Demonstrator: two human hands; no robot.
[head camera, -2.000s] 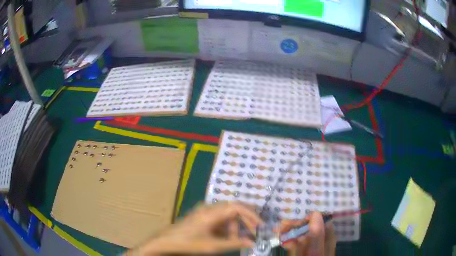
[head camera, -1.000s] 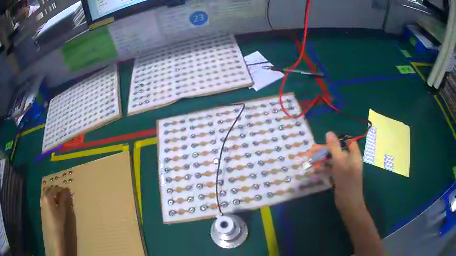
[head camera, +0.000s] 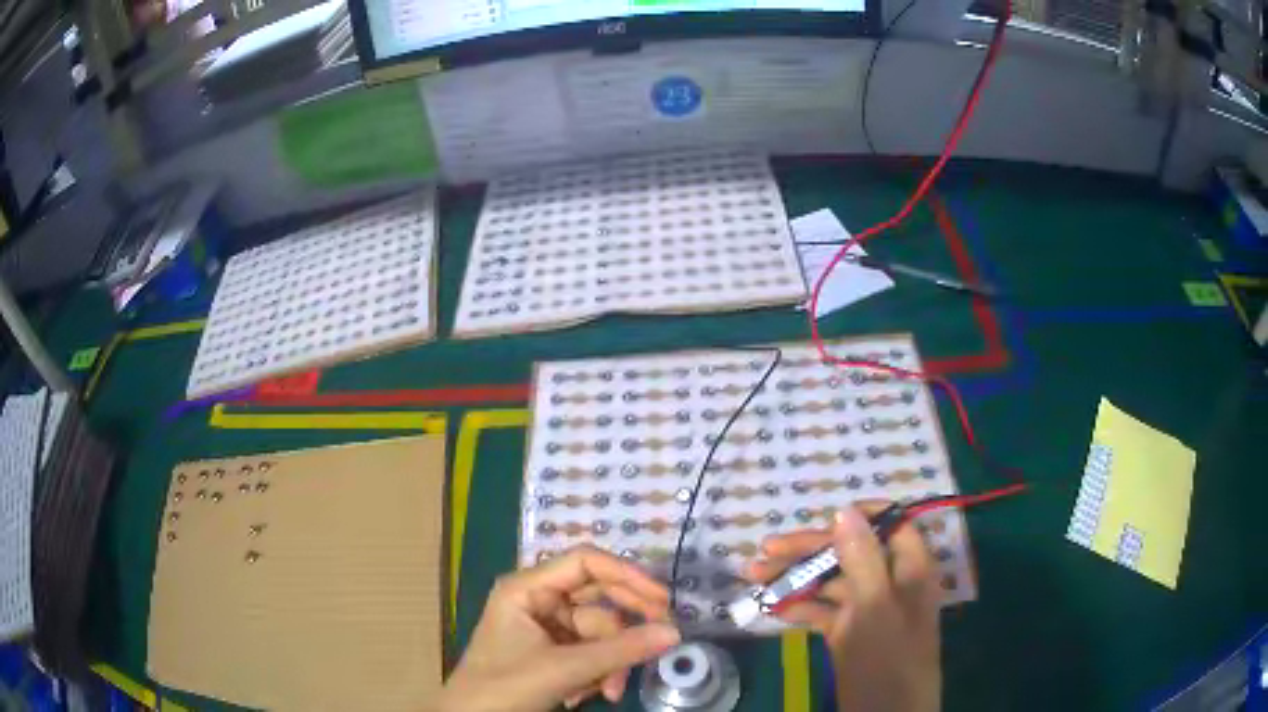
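My right hand (head camera: 869, 591) holds a pen-like test probe (head camera: 800, 577) with a pale tip pointing down-left and a red lead at its rear. My left hand (head camera: 577, 626) is just left of the silver round test base (head camera: 688, 679), thumb and fingers close together over its upper left side; any small part between the fingertips is too small to tell. The base sits at the near edge of the white working tray (head camera: 744, 466), which carries rows of silver dots and tan linked holes. A black lead (head camera: 705, 473) crosses the tray towards the base.
A brown cardboard sheet (head camera: 313, 584) with several small dark parts lies at left. Two white dotted boards (head camera: 327, 292) (head camera: 626, 244) lie behind. A red lead (head camera: 946, 153) hangs at right, near white paper (head camera: 841, 278). A yellow label sheet (head camera: 1140, 487) is far right; stacked boards (head camera: 63, 515) stand far left.
My left hand has moved from the cardboard sheet rightward to the test base. My right hand has brought the probe left and down, close to the base. The camera view has shifted too.
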